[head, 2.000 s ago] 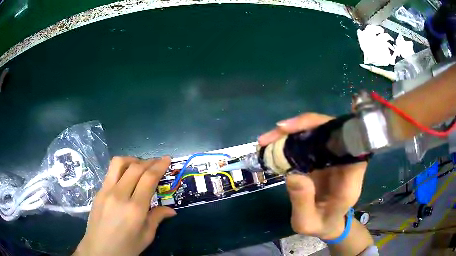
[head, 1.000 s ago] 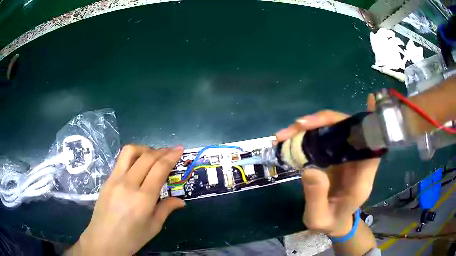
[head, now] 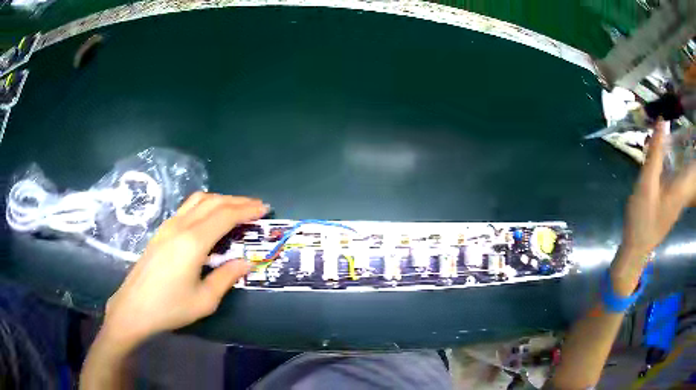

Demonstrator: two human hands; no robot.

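The long narrow power strip half-assembly lies open on the bench, with white blocks and metal contacts along it. Blue and yellow lead wires loop near its left end; a yellow-wrapped part sits near its right end. My left hand grips the strip's left end between thumb and fingers. My right hand is at the far right, fingers stretched up at the glue dispensing gun, whose pale nozzle points left. The right hand is blurred, and whether it holds the gun is unclear.
A clear plastic bag covers the plug at left, beside the coiled white power cord. Crumpled white paper lies by the gun. A whitish edge strip borders the dark green bench. Parts of another assembly show at the upper left.
My right hand and the gun have moved from the strip to the far right, uncovering the strip's right half. My left hand stays at the strip's left end. The camera view has shifted.
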